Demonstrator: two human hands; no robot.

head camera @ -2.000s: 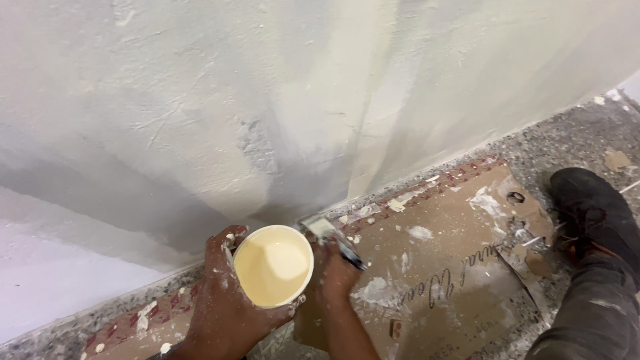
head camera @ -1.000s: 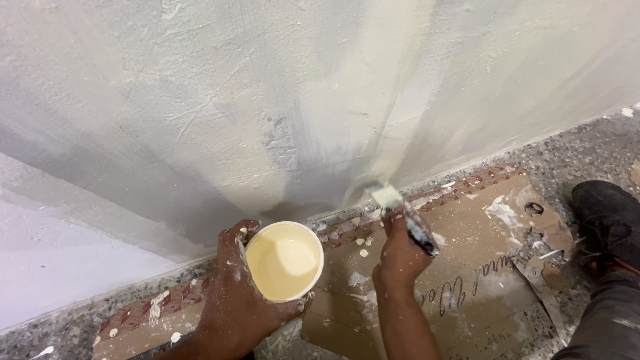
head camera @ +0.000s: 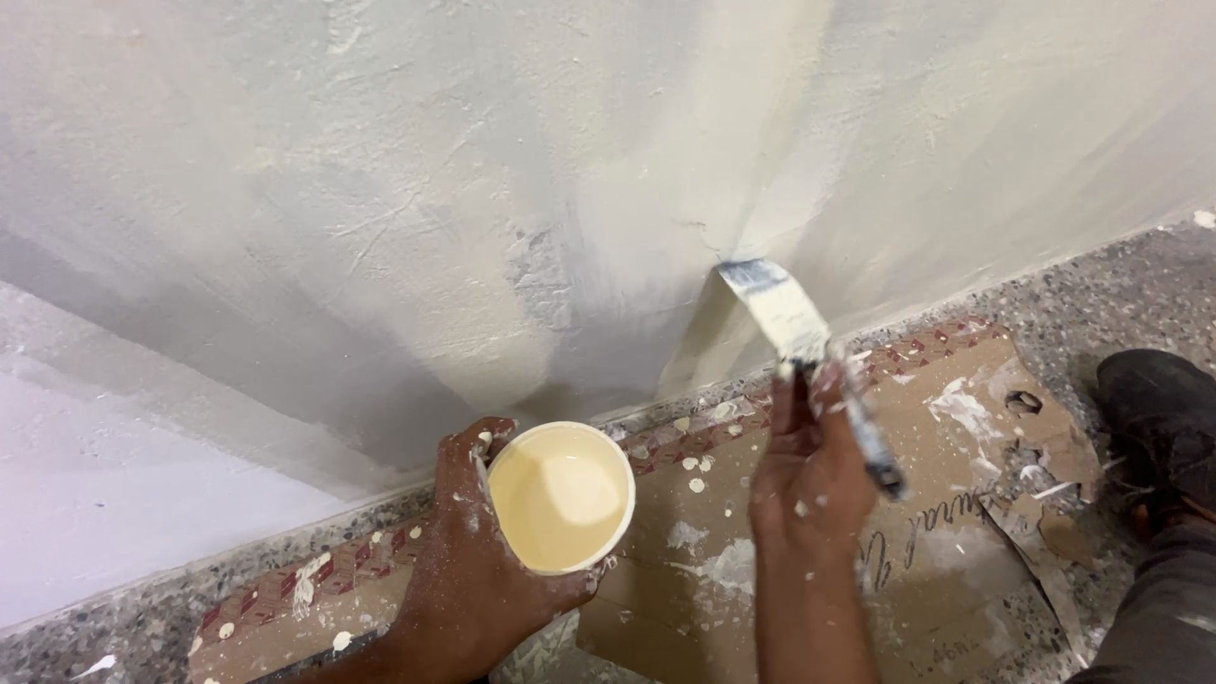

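My left hand [head camera: 489,560], flecked with paint, grips a round white tub of cream-coloured paint [head camera: 562,499] with its fingers around the side. To the right, my right hand [head camera: 817,456] holds a paintbrush [head camera: 784,309] by its handle, which points down to the right. The brush's bristles, coated in cream paint, bend against the lower part of the wall [head camera: 570,190]. Grey and cream streaks cover the wall, and a paler area shows at its lower left.
Paint-spattered cardboard [head camera: 693,598] lies along the foot of the wall on a speckled floor [head camera: 1073,294]. A torn, holed end of it lies at the right, near a dark shoe [head camera: 1159,427] and a grey trouser leg [head camera: 1159,608].
My right hand has lifted the brush from low near the tub, up and to the right, onto the wall. The tub stays in my left hand.
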